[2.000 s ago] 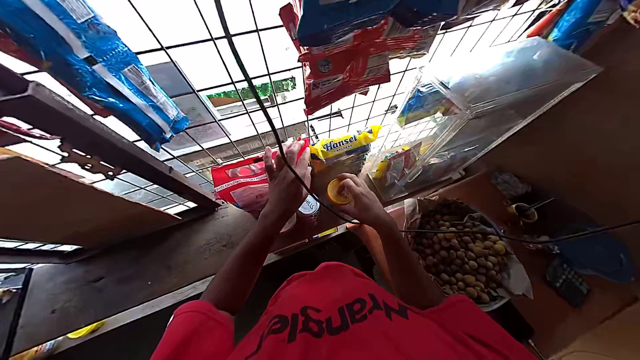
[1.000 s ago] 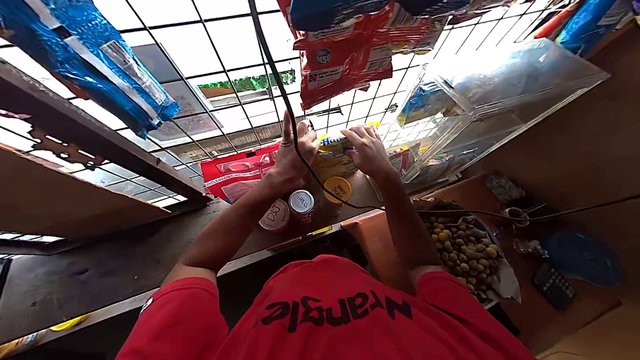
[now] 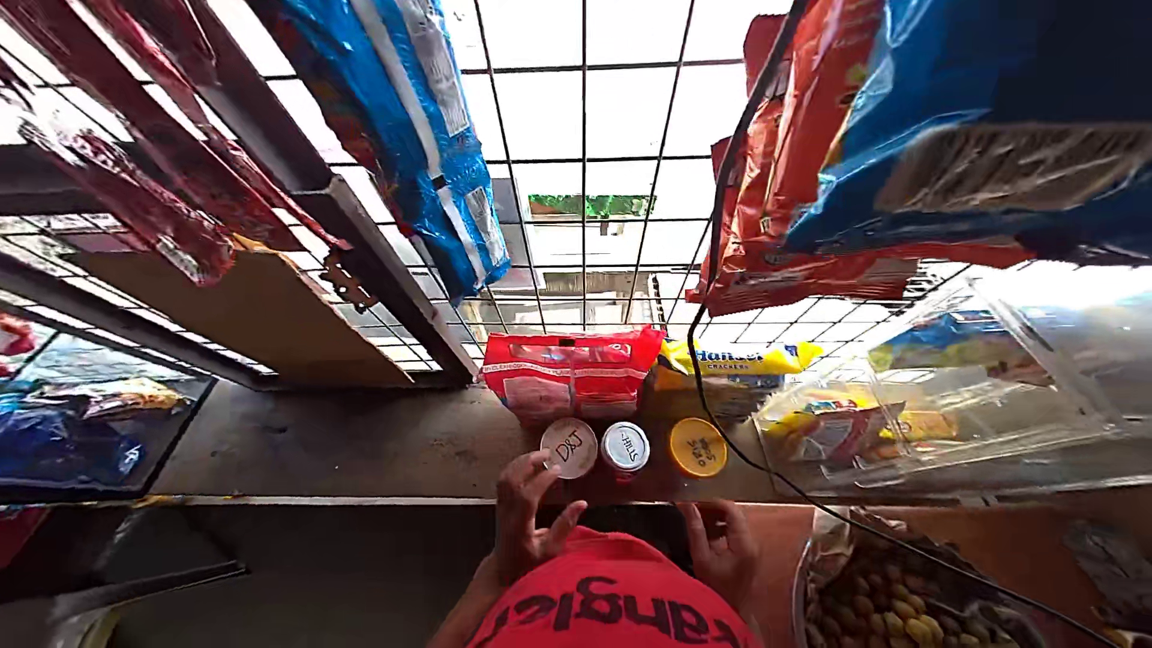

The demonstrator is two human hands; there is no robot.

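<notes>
My left hand is at the counter's front edge, fingers apart, its fingertips beside or touching a round pale lid with handwriting. My right hand is lower, just in front of the edge, fingers loosely bent with nothing visible in them. Between and beyond the hands stand a jar with a white lid and one with a yellow lid, both lettered. Behind them a red plastic pack and a yellow Hansel crackers pack lean near the wire grille.
A black cable hangs across the view and over the counter. Blue packs and red packs hang above. A clear plastic case stands at the right, with a container of small round brown fruit below it.
Both hands have drawn back from the packs by the grille to the counter's front edge. The right hand was at the yellow crackers pack and is now away from it. The view has shifted.
</notes>
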